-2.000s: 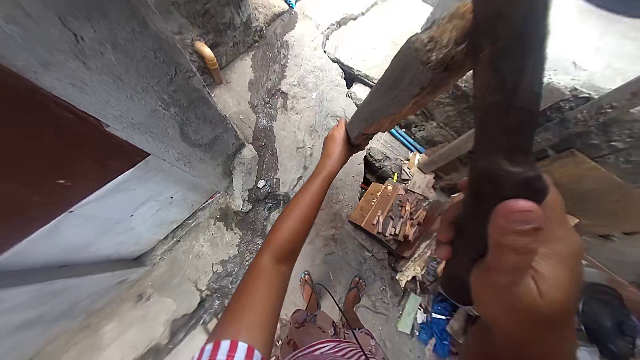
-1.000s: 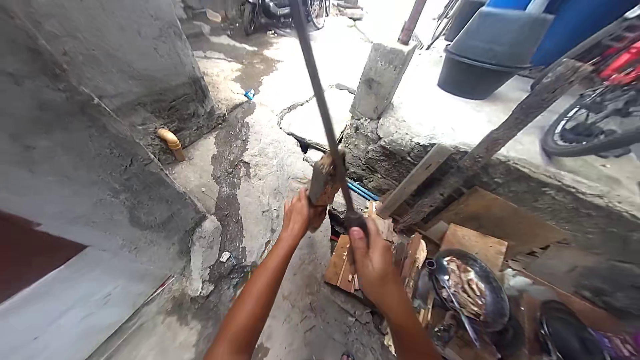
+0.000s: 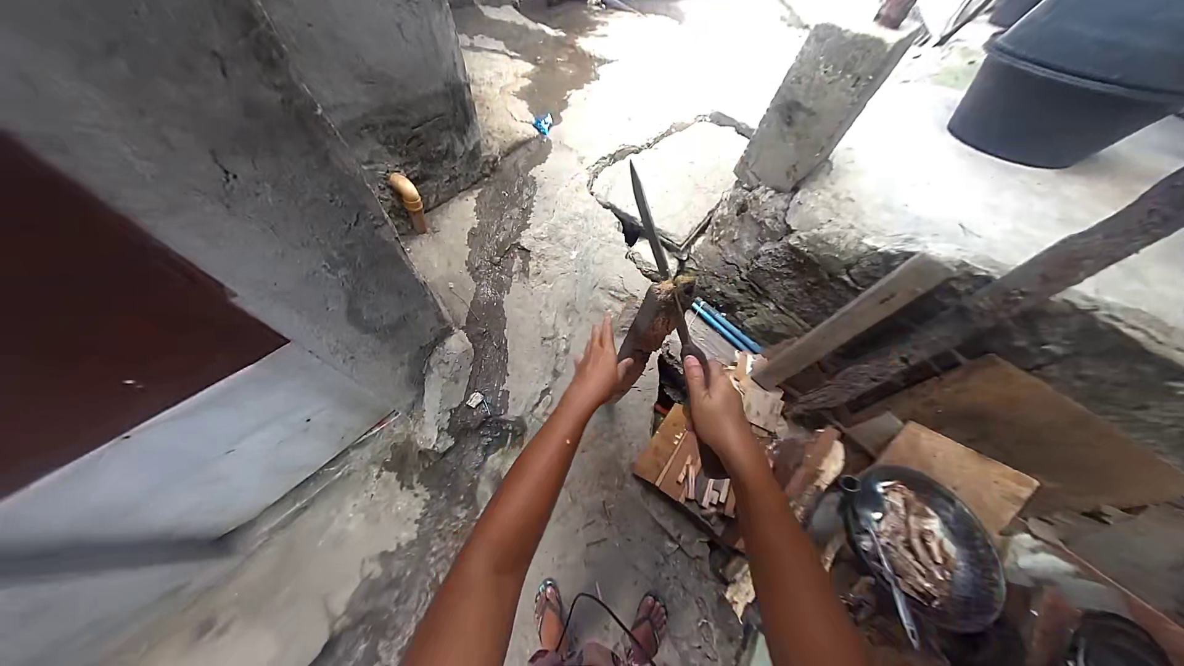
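Note:
My right hand (image 3: pixel 714 400) grips the dark handle of a long-bladed knife, likely a machete (image 3: pixel 650 222), whose blade points up and away. The blade meets or crosses the ragged top end of a thick piece of wood (image 3: pixel 652 324). At the left side of that wood is my left hand (image 3: pixel 599 365), its fingers extended and apart; whether its palm touches the wood cannot be told. Below my right hand lies a brown wooden board (image 3: pixel 668 446) with small split sticks (image 3: pixel 712 492) on it.
A black wok (image 3: pixel 985 564) holding wood pieces and a metal ladle stands at the lower right. Planks (image 3: pixel 856 319) lean by the broken concrete ledge. A dark plastic tub (image 3: pixel 1045 111) sits upper right. A concrete wall (image 3: pixel 351 240) with a yellowish pipe elbow (image 3: pixel 407 194) rises on the left.
The knife, raised at first, is now down at the wood's top end. My left hand has gone from closed around the wood to fingers extended. The view has shifted.

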